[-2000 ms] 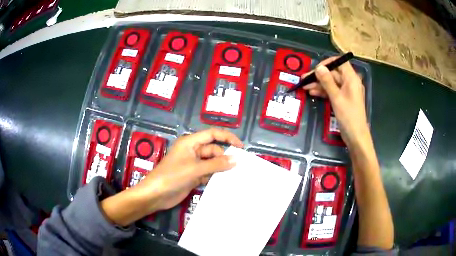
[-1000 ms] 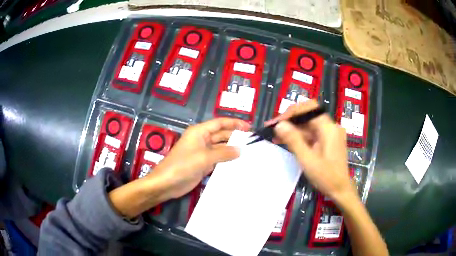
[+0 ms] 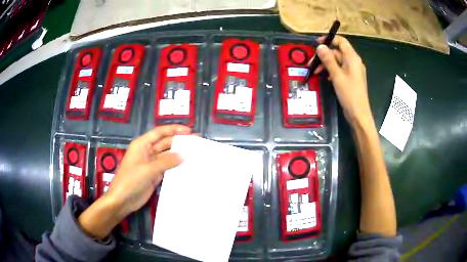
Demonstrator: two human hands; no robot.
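Note:
My right hand (image 3: 344, 69) holds the slim black tweezers (image 3: 321, 50). Their tip points down at the grey middle of the red device housing (image 3: 300, 105) in the rightmost pocket of the back row. My left hand (image 3: 148, 166) holds a plain white label sheet (image 3: 205, 197) by its upper left corner, over the front row of the clear blister tray (image 3: 330, 153). The sheet hides parts of the red housings beneath it. The other red housings lie in the tray's pockets with their round ends toward the back. No label can be made out at the tip.
A printed slip (image 3: 399, 112) lies on the dark green bench right of the tray. A white board (image 3: 169, 11) and a tan wooden board (image 3: 363, 19) lie beyond the tray. More red units (image 3: 20, 28) show at the far left corner.
My right hand moved from the white sheet to the back-right housing with the tweezers. My left hand still holds the sheet. The view has shifted, so the tray sits further left.

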